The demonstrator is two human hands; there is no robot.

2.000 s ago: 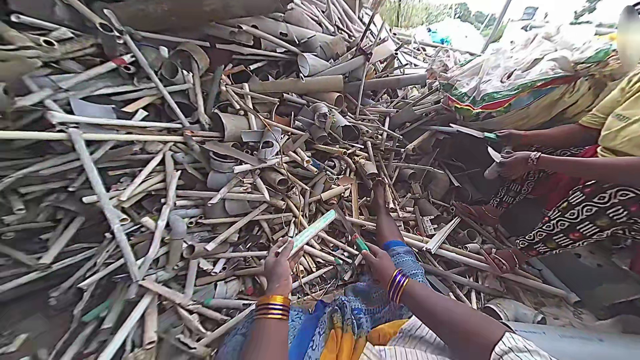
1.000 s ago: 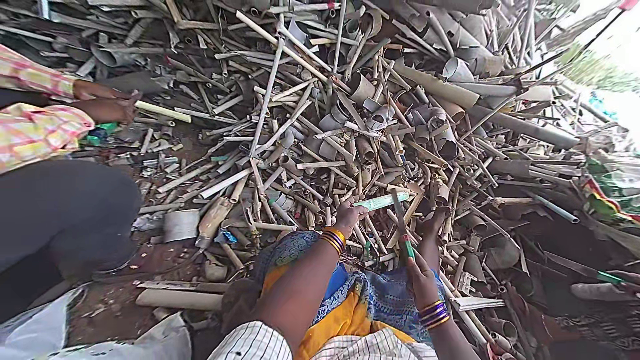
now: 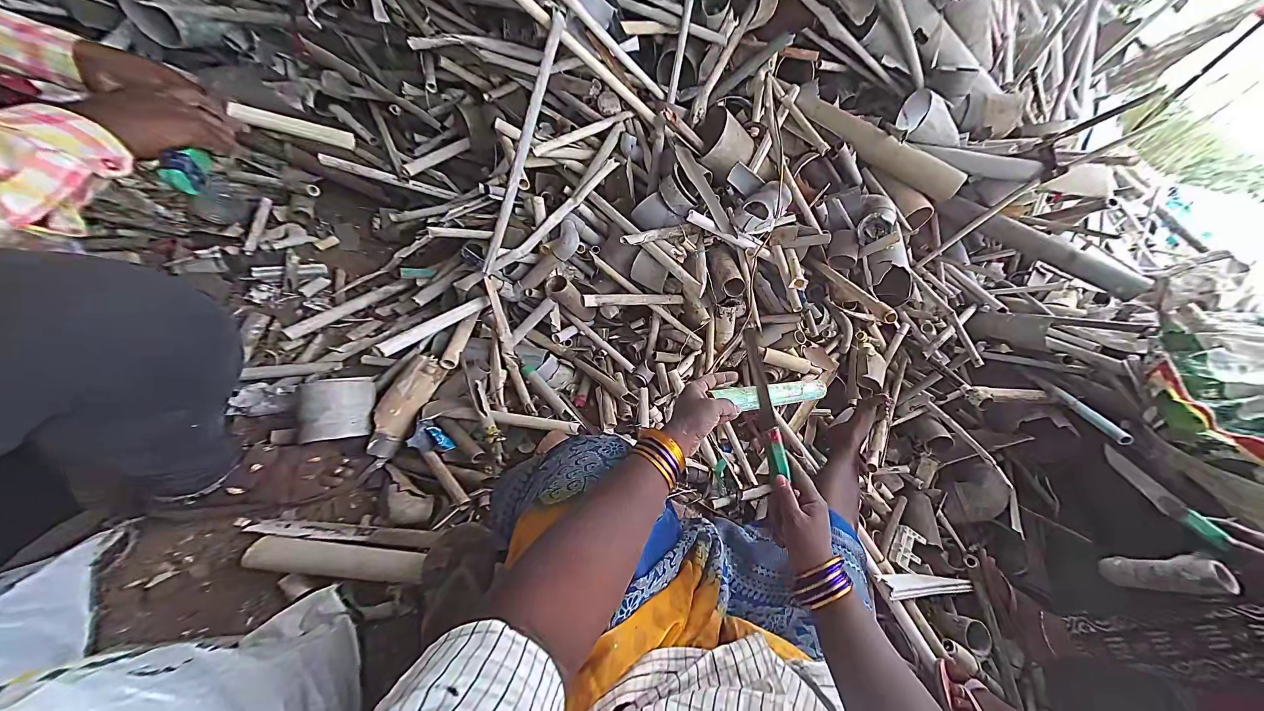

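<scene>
My left hand (image 3: 699,413) grips one end of a short pale-green plastic pipe piece (image 3: 775,395) just above my lap. My right hand (image 3: 800,509) is closed around the green and red handle of a long knife (image 3: 760,380). The dark blade points up and away from me, and in this view it crosses the pale-green piece. Whether the edge touches it, I cannot tell. Around and beyond both hands lies a heap of scrap plastic pipes (image 3: 612,296). My foot rests near the heap, right of the knife.
At upper left a person's hands (image 3: 163,104) are beside a pale pipe (image 3: 291,126). At the right edge another person holds a knife (image 3: 1160,489) near a short grey pipe (image 3: 1170,575). White sacks (image 3: 237,657) lie at lower left. A wide pipe piece (image 3: 336,410) stands left of my knee.
The view has swung left since the oldest frame. The blade, earlier apart from the pale-green piece, now crosses it. Since one second ago my hands have stayed in nearly the same pose.
</scene>
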